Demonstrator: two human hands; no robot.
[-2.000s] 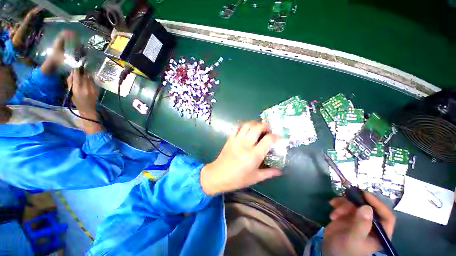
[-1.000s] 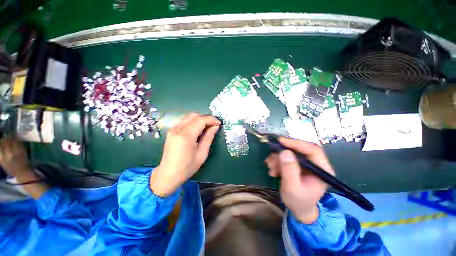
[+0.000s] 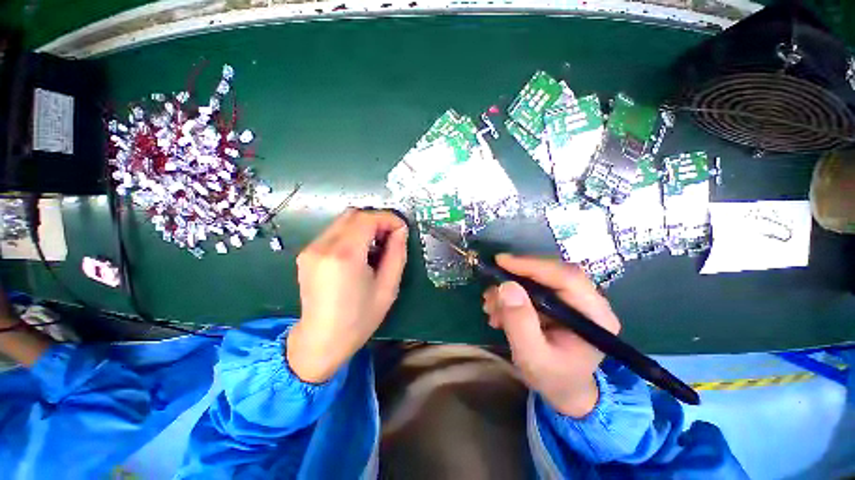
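Observation:
My right hand is closed around the black handle of a soldering iron. Its thin metal tip points up-left over a small circuit board in the middle of the bench. My left hand is at the board's left edge, thumb and fingertips close together. A small dark bit shows at its fingertips; whether it is a held lead cannot be told. Several overlapping green boards lie directly beyond the worked board. A heap of white connectors with dark red wires lies on the left.
More boards lie in loose rows at right. A white paper and black fan are further right, a tan cylinder at the edge. A black station, cable and white-red object are left. Another worker's arm shows lower left.
The view has swung round from its earlier tilt. My left hand has moved off the board to its left edge, and the iron's tip has come from the right to over the board.

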